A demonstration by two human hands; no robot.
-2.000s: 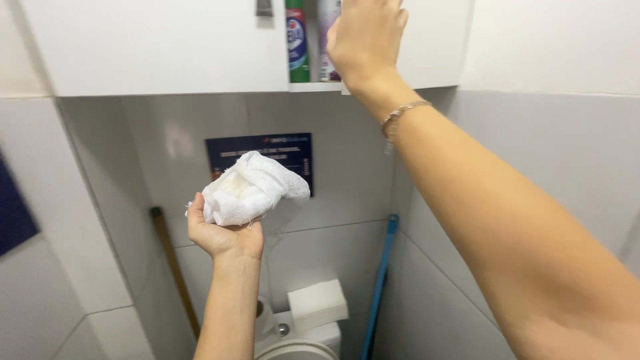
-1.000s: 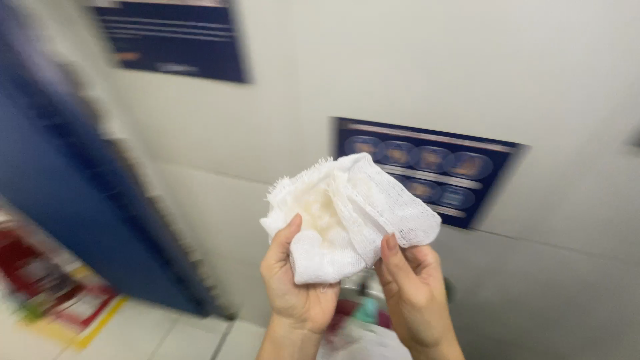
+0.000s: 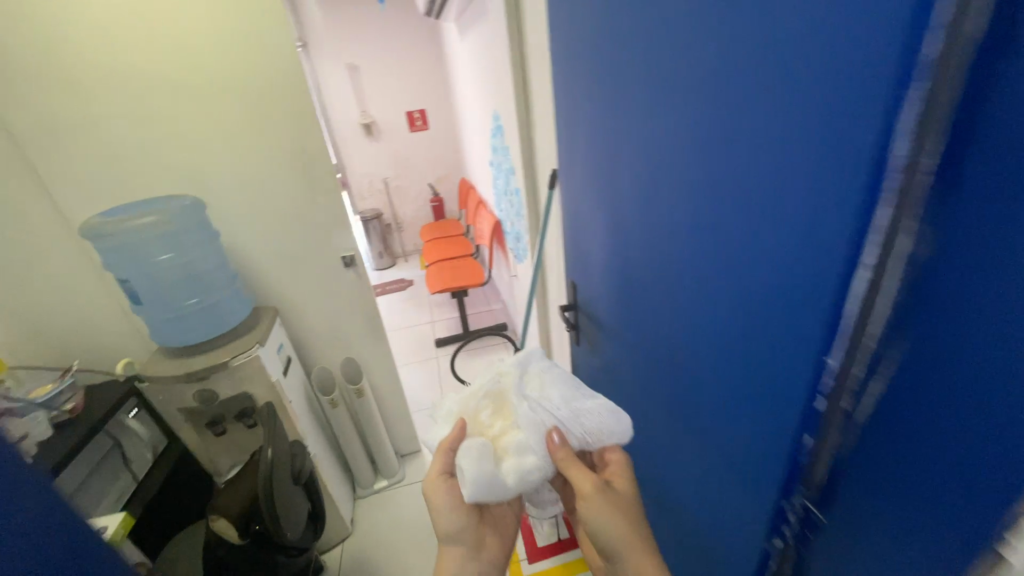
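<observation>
A folded white cloth (image 3: pixel 552 400) with a yellowish stain on its left half is held up low in the middle of the view. My left hand (image 3: pixel 472 496) grips its lower left part, with the thumb on top. The right side of the cloth is pinched between the thumb and fingers of my right hand (image 3: pixel 600 488). The undersides of both hands are hidden.
A blue door (image 3: pixel 704 240) stands at the right by a doorway, where a teal pole (image 3: pixel 538 260) leans. Orange chairs (image 3: pixel 454 274) are beyond. At left are a water dispenser (image 3: pixel 216 392), cup tubes (image 3: pixel 372 424) and a black bag (image 3: pixel 272 496).
The view has swung from a cabinet and toilet to a doorway. My right hand, raised at the cabinet two seconds ago, has come down and now holds the cloth with my left.
</observation>
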